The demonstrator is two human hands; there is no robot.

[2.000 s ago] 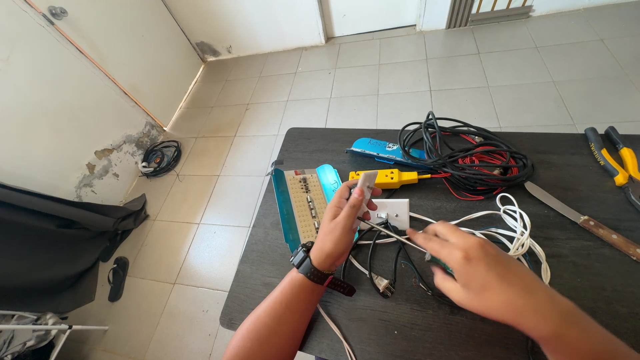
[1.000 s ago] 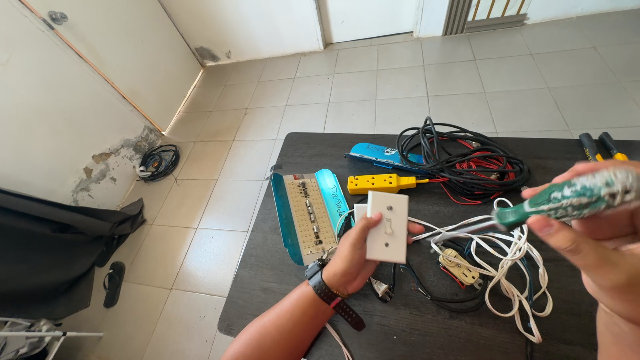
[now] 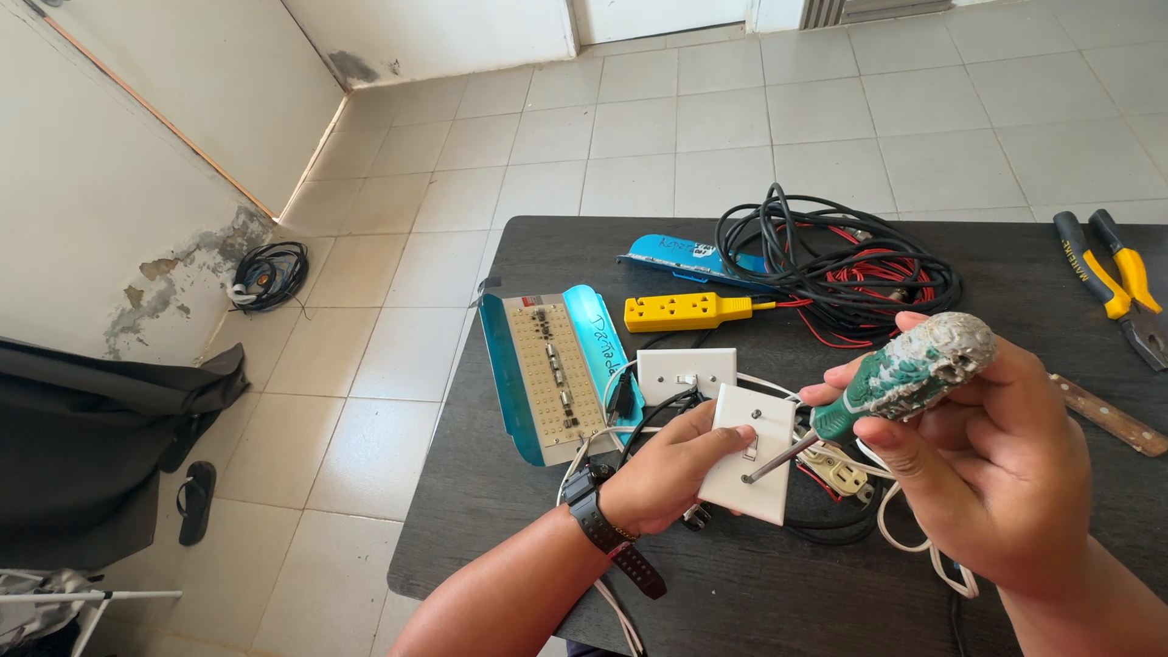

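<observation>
My left hand (image 3: pixel 671 465) grips a white light switch plate (image 3: pixel 750 488) by its left side, thumb on the face near the toggle. Held in my right hand (image 3: pixel 985 465) is a screwdriver (image 3: pixel 899 379) with a worn, paint-crusted green handle. Its tip meets the lower screw of the plate; an upper screw shows above the toggle. Behind, on the dark table, lies a second white switch plate (image 3: pixel 686 367). A cream electrical outlet (image 3: pixel 838 473) with white and black cords sits partly hidden between my hands.
On the dark table (image 3: pixel 474 557) are a blue case with a beige perforated board (image 3: pixel 561 379), a yellow power strip (image 3: pixel 684 311), coiled black and red cables (image 3: pixel 821 260), yellow-black pliers (image 3: pixel 1118 283) and a wooden-handled tool (image 3: pixel 1109 415). A cable coil (image 3: pixel 269 276) lies by the wall.
The screwdriver, apart from the plate a second ago, now has its tip on the lower screw. My right hand has moved left, toward the plate.
</observation>
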